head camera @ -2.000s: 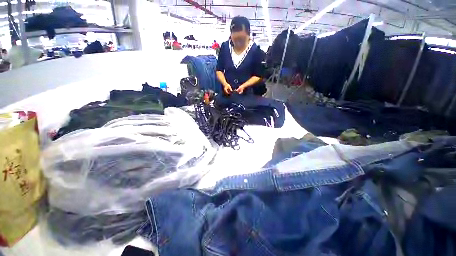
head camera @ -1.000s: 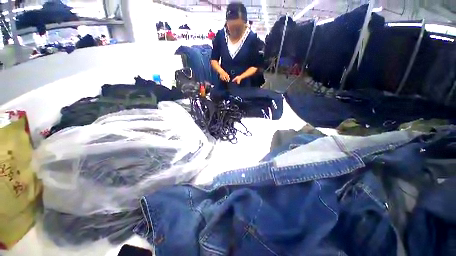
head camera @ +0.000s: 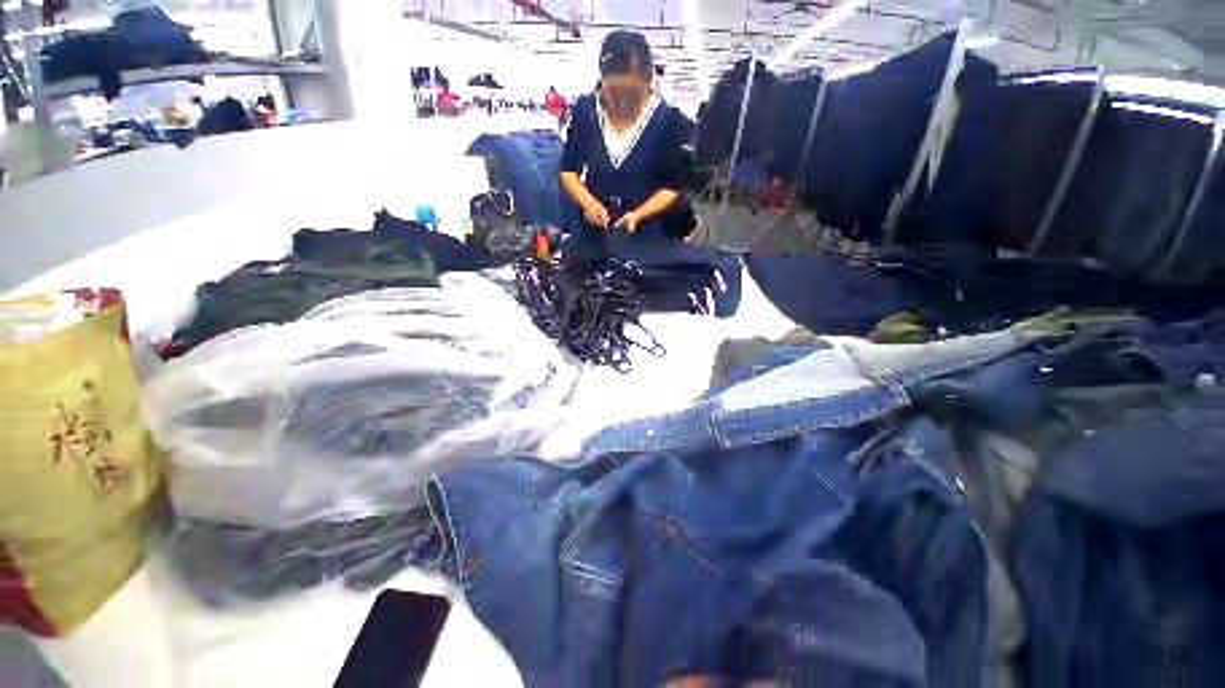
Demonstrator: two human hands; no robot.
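Observation:
A mid-blue denim jacket (head camera: 699, 538) lies spread in front of me, wrinkled, with pale stitching. Its stitched band (head camera: 806, 411) runs across the far side, with a paler inner side above it. Small skin-coloured patches (head camera: 688, 681) show over the denim at the bottom edge, blurred and almost fully cut off. They look like parts of my hands, but I cannot tell which hand or what the fingers hold. No tool is visible.
A black smartphone (head camera: 392, 640) lies left of the jacket. A film-wrapped bundle (head camera: 356, 403) and yellow-red bag (head camera: 74, 450) stand left. Black cords (head camera: 591, 316) lie beyond. A person (head camera: 625, 148) works opposite over dark garments. More denim (head camera: 1128, 538) is heaped at right.
The view has shifted, so more of the phone and bag shows. Skin-coloured patches have appeared at the bottom edge. The near jacket lies in slightly changed folds.

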